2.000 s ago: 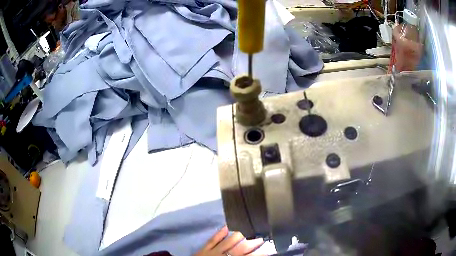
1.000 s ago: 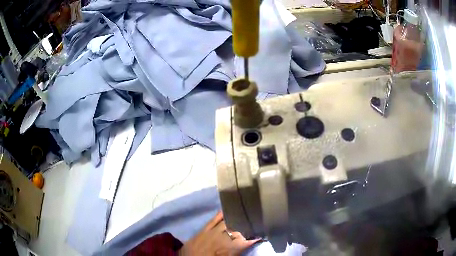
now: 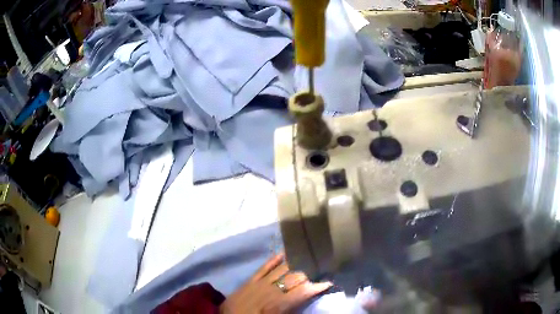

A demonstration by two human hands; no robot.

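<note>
My left hand (image 3: 267, 293), with a ring and a dark red sleeve, lies flat on a light blue cloth panel (image 3: 215, 260) at the bottom edge, left of the sewing machine head (image 3: 399, 165). Its fingers are spread and reach to the head's lower left side. The panel runs down to the left across the table. The needle area is hidden below the head. A bright white patch shows there, with a small blurred pinkish spot beside it that may be a fingertip of my right hand; I cannot tell.
A heap of blue cut pieces (image 3: 184, 80) lies behind and left of the head. A white strip (image 3: 150, 193) lies on blue cloth at left. A yellow-handled tool (image 3: 309, 30) stands above the brass-coloured post (image 3: 311, 122). A bottle (image 3: 502, 52) stands at the back right.
My left hand and sleeve have come further into view from the bottom edge, and more of the hand now shows on the cloth. The camera view has shifted slightly.
</note>
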